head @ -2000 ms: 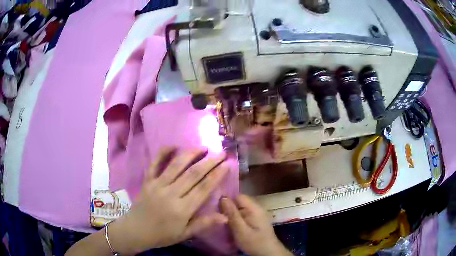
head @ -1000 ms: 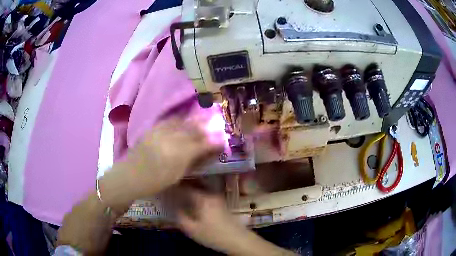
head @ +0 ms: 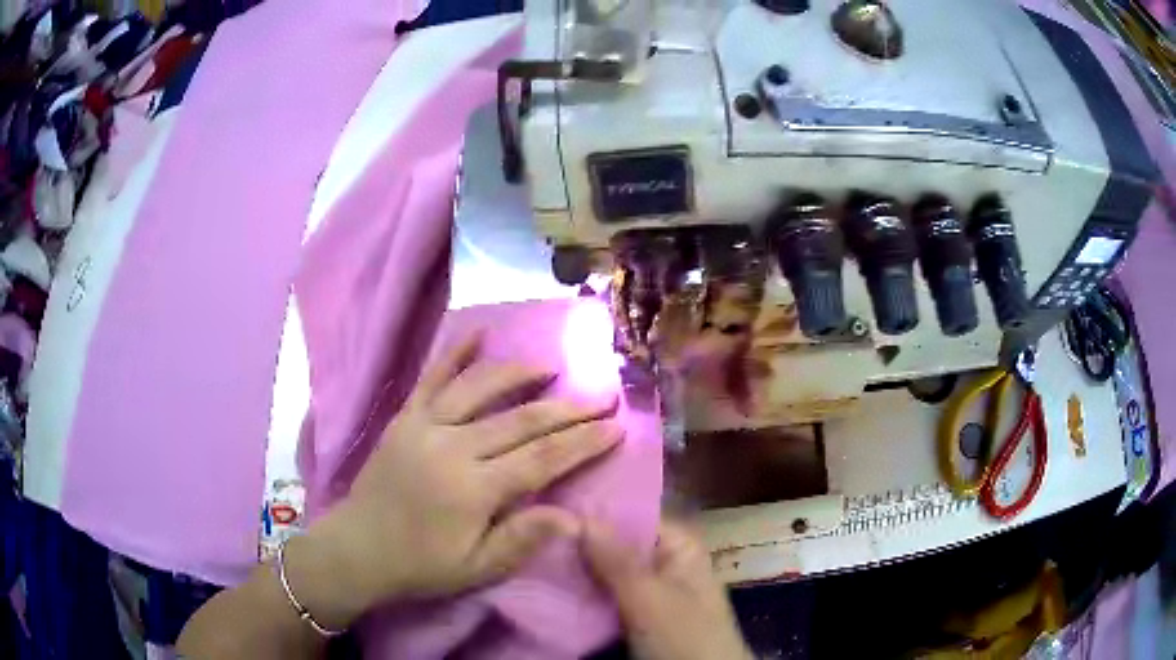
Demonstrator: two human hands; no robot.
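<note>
The pink garment piece (head: 516,338) lies over the plate of the overlock machine (head: 735,168), its right edge beside the presser foot and needles (head: 635,303), and bunches to the left. My left hand (head: 484,471) lies flat on it, fingers spread towards the needle, wearing a thin bracelet. My right hand (head: 664,580), slightly blurred, pinches its edge between thumb and finger near the table's front edge. The machine lamp (head: 589,346) glares at the needle. The silver cloth plate (head: 497,239) shows behind the piece.
A long flat pink stacked strip (head: 206,297) lies at the left. Scissors (head: 1012,445) with yellow and red handles lie at the right, near the control panel (head: 1090,264). Tension knobs (head: 883,264) line the machine front. Coloured cloth (head: 78,142) heaps beyond the table's left side.
One second ago the cloth plate's front was bare and both hands were blurred together left of it. Now the pink piece covers it, my left hand flat on it and my right at its edge.
</note>
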